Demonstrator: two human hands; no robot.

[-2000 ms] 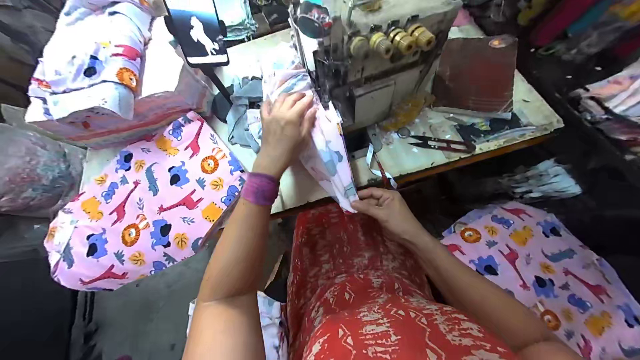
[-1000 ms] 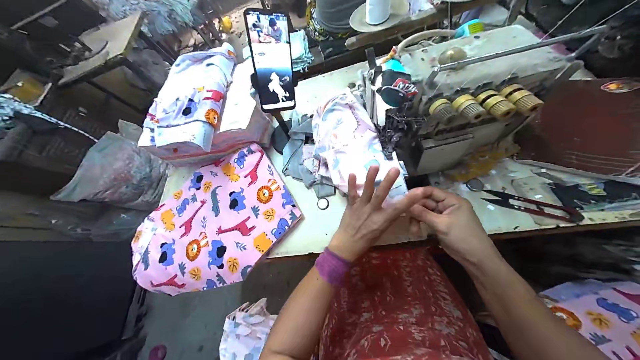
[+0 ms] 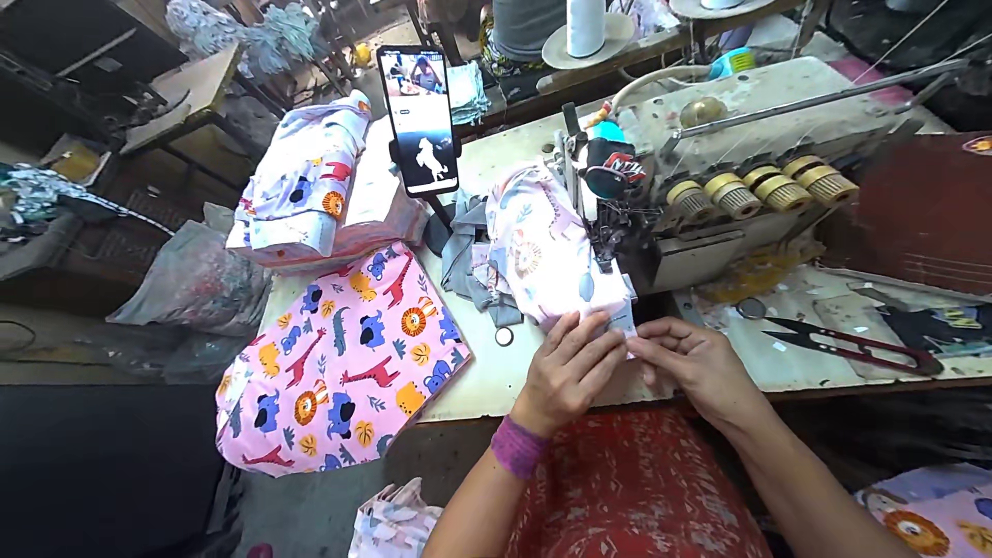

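A pale pink printed fabric piece (image 3: 542, 248) lies bunched on the table, its right edge beside the needle area of an overlock sewing machine (image 3: 728, 225). Flat fingers of my left hand (image 3: 570, 372) rest on the fabric's near edge. My right hand (image 3: 694, 368) pinches the near corner, where a small pale label (image 3: 622, 319) shows, between thumb and fingers. Left of them, a brighter pink animal-print piece (image 3: 349, 364) hangs over the table's front edge. Grey cloth scraps (image 3: 473, 263) lie between the two pieces.
Thread snips (image 3: 860, 347) and a small round metal disc (image 3: 750, 308) lie right of my hands. A phone on a stand (image 3: 422, 120) shows a lit screen behind the scraps. Stacked printed fabric (image 3: 302, 182) stands at the back left. Thread cones (image 3: 585, 27) stand behind the machine.
My left hand, raised with fingers spread one second ago, now lies on the fabric's near edge. The view has shifted since two seconds ago, when both hands held a fabric strip along its length.
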